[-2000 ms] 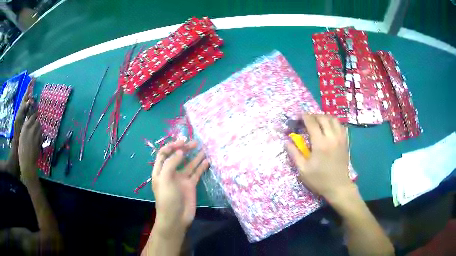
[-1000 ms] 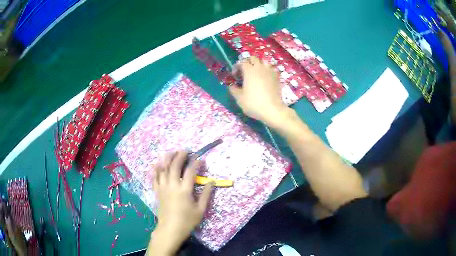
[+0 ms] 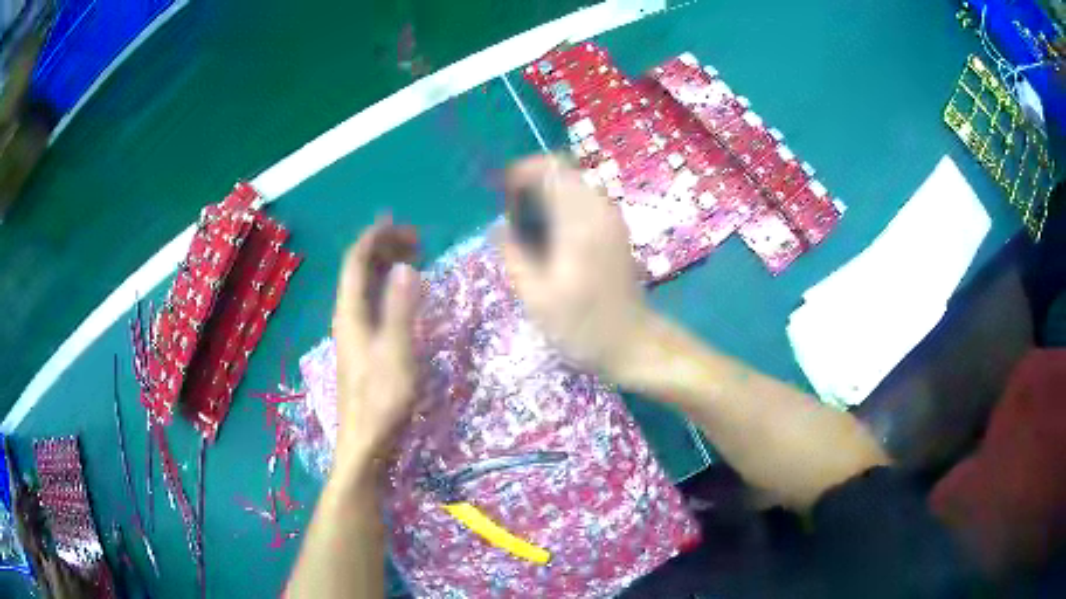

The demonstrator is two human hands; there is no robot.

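Cutters with one yellow handle [image 3: 500, 534] and one dark handle lie on the pinkish bubble sheet [image 3: 561, 486], held by neither hand. The sheet is crumpled in front of me. My right hand [image 3: 573, 269] is blurred above the sheet's far edge. A faint, blurred red board strip [image 3: 468, 131] runs up and left from its fingers. My left hand [image 3: 380, 334] is raised over the sheet's left part with bent fingers. Its fingertips are blurred, so I cannot tell whether it holds anything. Red board strips [image 3: 701, 164] lie beyond my right hand.
Stacked red boards [image 3: 210, 304] lie at left, with thin red waste strips [image 3: 175, 491] and red bits beside them. White paper sheets [image 3: 894, 287] and a yellow-green grid frame [image 3: 999, 143] are at right. A person's red sleeve [image 3: 1011, 468] is at lower right.
My left hand has let go of the cutters, which now lie on the sheet, and has moved up. My right hand has lifted the red strip away from the boards. The sheet looks more crumpled.
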